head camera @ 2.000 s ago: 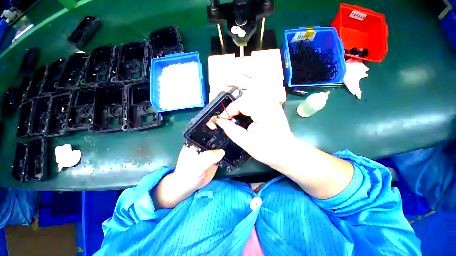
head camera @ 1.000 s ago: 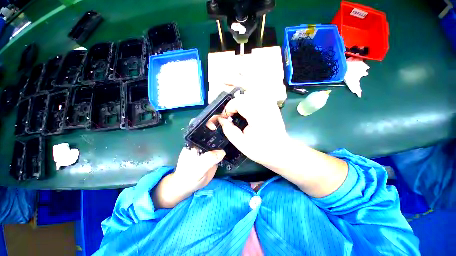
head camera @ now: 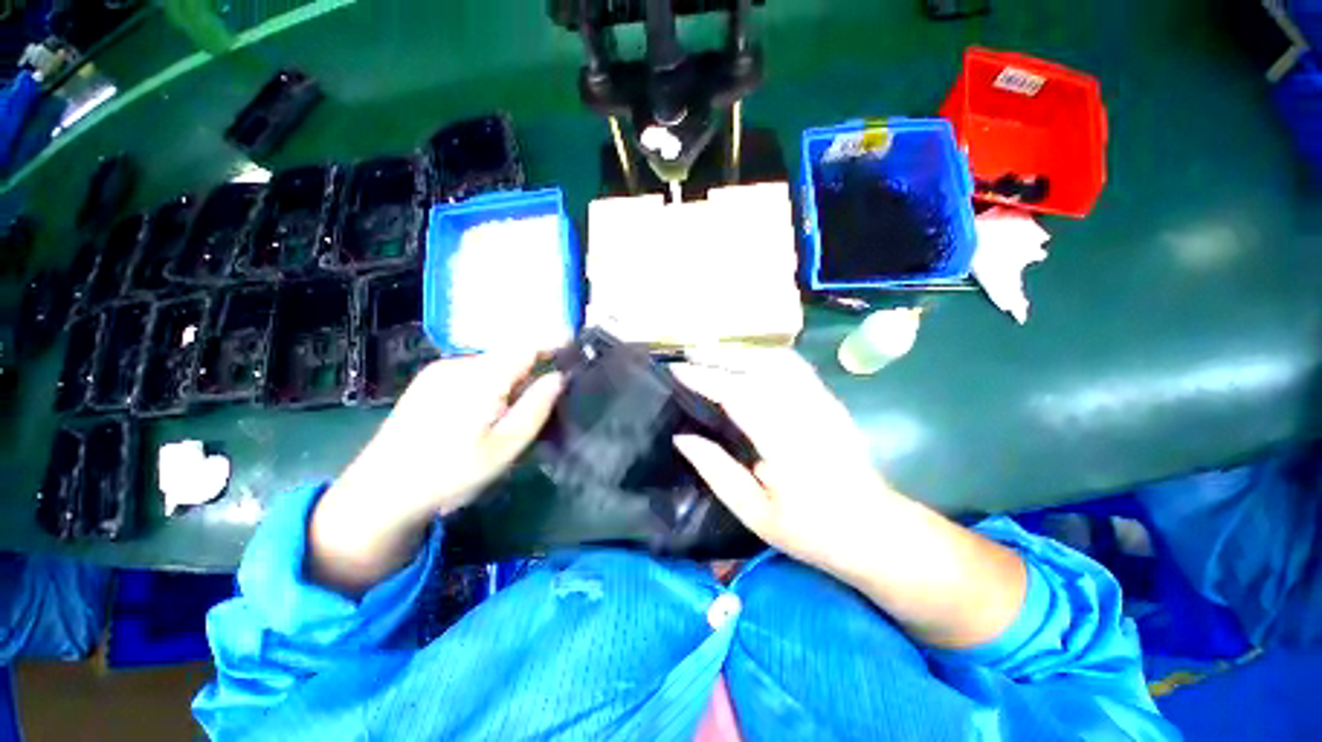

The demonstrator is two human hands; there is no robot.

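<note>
A black housing (head camera: pixel 616 420) is held between my two hands in front of the white nest block, over the bench's front edge. It is blurred, so its inside cannot be made out. My left hand (head camera: pixel 471 420) grips its left side with the thumb on top. My right hand (head camera: pixel 761 442) grips its right side. Both hands are bare. The white nest block (head camera: pixel 693 268) lies under the black toggle press (head camera: pixel 667 87), just beyond the housing.
Left blue bin (head camera: pixel 432 276) holds white pieces; right blue bin (head camera: pixel 960 247) holds black loops. Red bin (head camera: pixel 1066 138), a tissue (head camera: pixel 1008 261) and a squeeze bottle (head camera: pixel 879 341) are at right. Waiting housings (head camera: pixel 312 341) stand in rows at left, near a white wad (head camera: pixel 192 476).
My right hand has left the inside of the housing and now grips its right side. My left hand has moved up its left side. The housing has turned, and the view has shifted.
</note>
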